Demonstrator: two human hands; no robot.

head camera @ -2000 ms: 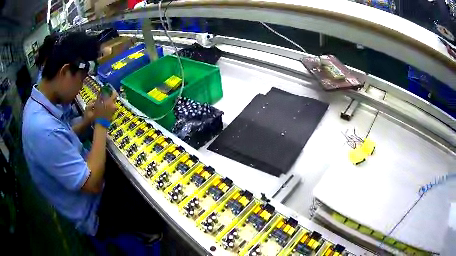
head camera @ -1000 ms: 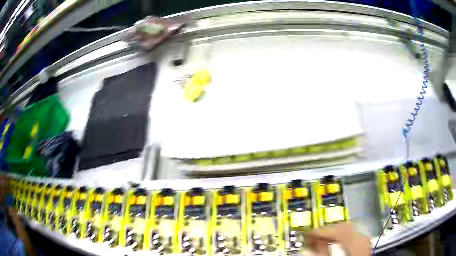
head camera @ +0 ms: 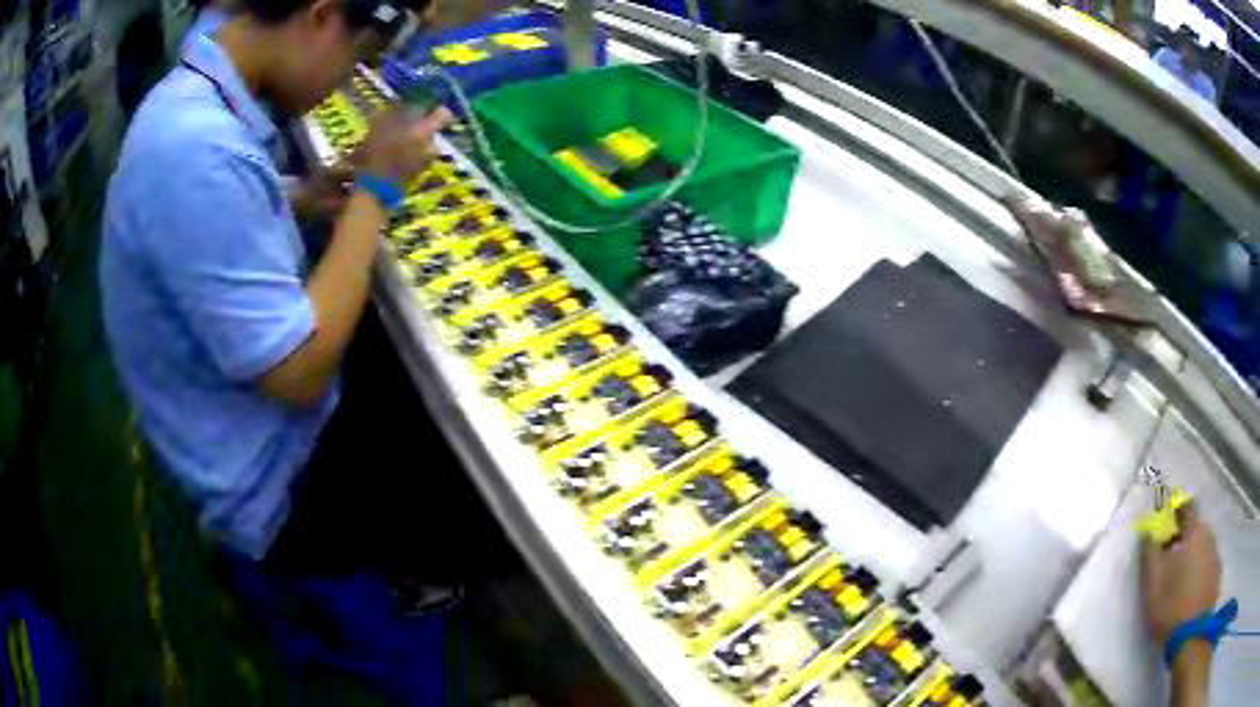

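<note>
My right hand (head camera: 1181,573), with a blue strap on its wrist, is at the right edge above the white sheet (head camera: 1126,587). Its fingertips are closed on a yellow transformer (head camera: 1163,515), partly hidden by the hand, with thin leads sticking up. My left hand is not in view. A long row of circuit boards (head camera: 680,435) with yellow edges, black parts and orange-yellow coils runs diagonally along the front of the bench.
A person in a light blue shirt (head camera: 207,263) works at the row on the left. A green bin (head camera: 753,173) holds yellow parts, beside a checked black bag (head camera: 705,297). Black sheets (head camera: 905,380) lie mid-bench. A brownish-red bag (head camera: 1085,263) lies on the rear rail.
The view has swung back left from the boards in front of me. My right hand has moved from the board row to the yellow transformers on the white sheet.
</note>
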